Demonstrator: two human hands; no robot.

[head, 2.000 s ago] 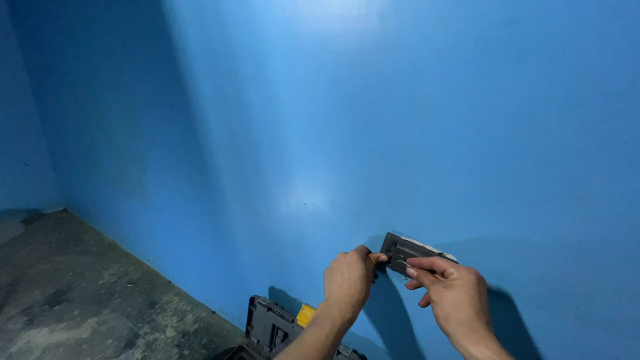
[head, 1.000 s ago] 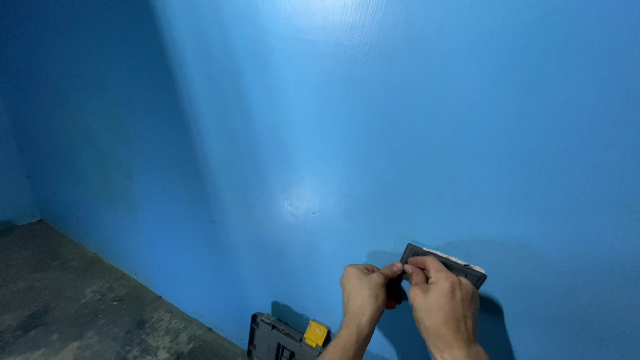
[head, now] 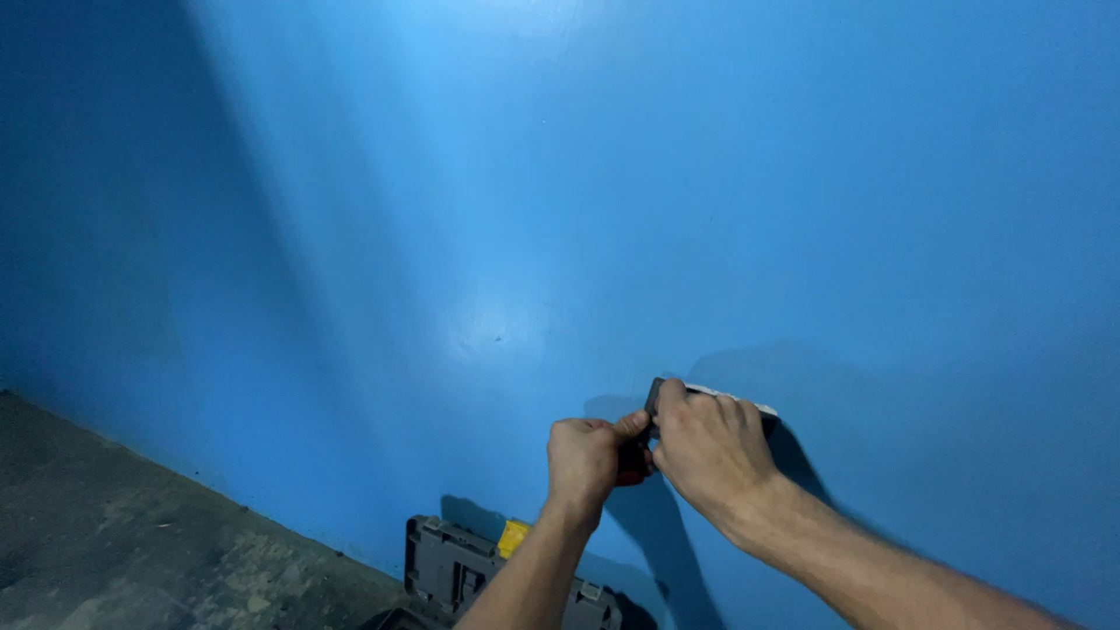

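A dark electrical wall plate (head: 654,395) sits on the blue wall (head: 525,219), with a whitish strip (head: 731,400) along its upper edge. Over most of the plate lies my right hand (head: 710,442), its fingers curled at the plate's left part; what they pinch is hidden. Just left of it, my left hand (head: 588,457) is closed around a small red and black thing (head: 632,464), which the fingers mostly cover. The left thumb reaches the plate's left edge.
A grey plastic tool case (head: 437,560) with a yellow latch (head: 513,537) stands open against the wall's foot, partly behind my left forearm. Rough concrete floor (head: 175,542) runs along the wall at the lower left.
My right hand has moved over the plate, which showed more fully two seconds ago. A red part now shows at my left hand. The view has shifted somewhat.
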